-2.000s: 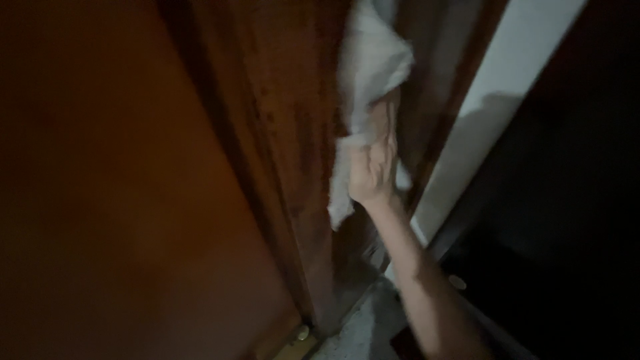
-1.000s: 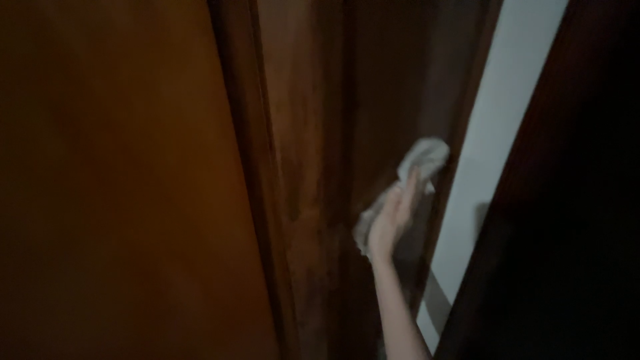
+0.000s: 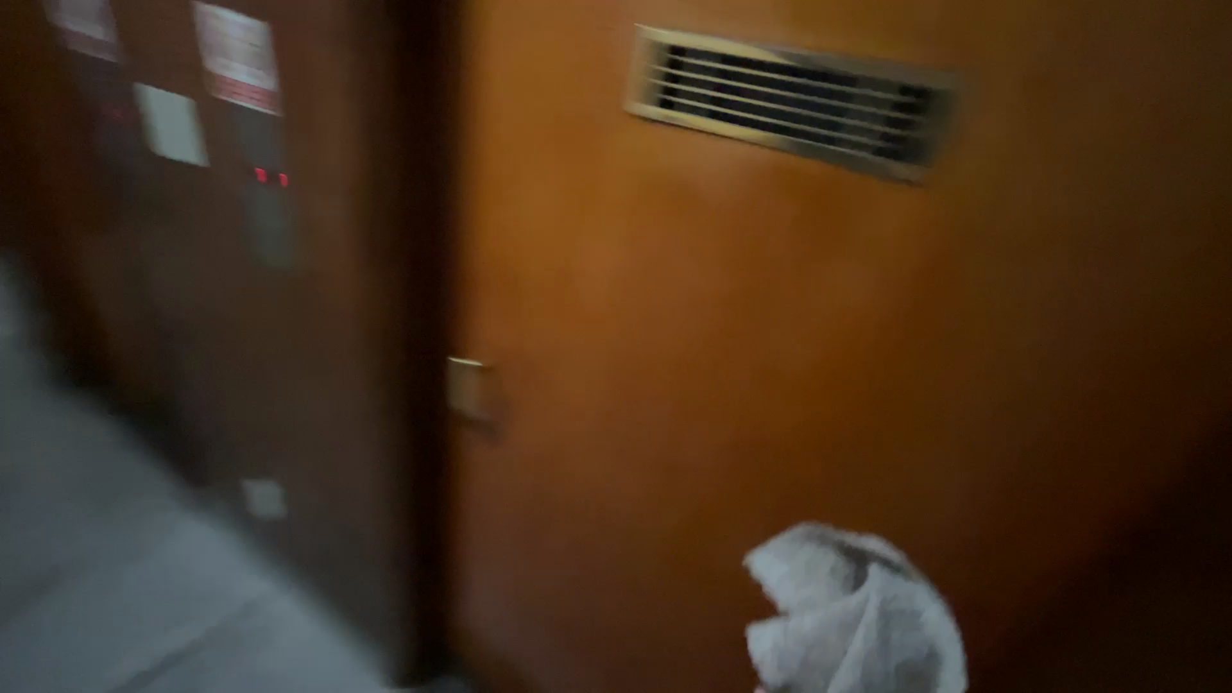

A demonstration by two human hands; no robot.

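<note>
A crumpled white cloth (image 3: 857,616) shows at the bottom edge, right of centre, in front of an orange-brown wooden door (image 3: 674,385). The hand that holds it is almost wholly below the frame; just a tiny bit of skin shows at the cloth's lower left edge. Which hand it is cannot be told from this view. High on the door sits a metal vent grille (image 3: 789,101), and a small brass-coloured lock plate (image 3: 469,388) is at its left edge. The picture is blurred.
Left of the door runs a dark wood wall (image 3: 327,404) bearing printed notices (image 3: 238,58), a pale plate (image 3: 171,125), a panel with red lights (image 3: 271,178) and a small pale wall plate (image 3: 264,499) low down. Grey floor (image 3: 192,597) stretches along its foot.
The view has swung to the vented door and the wall with notices. The hand and forearm, seen earlier with the cloth against dark wood, have dropped almost wholly out of frame.
</note>
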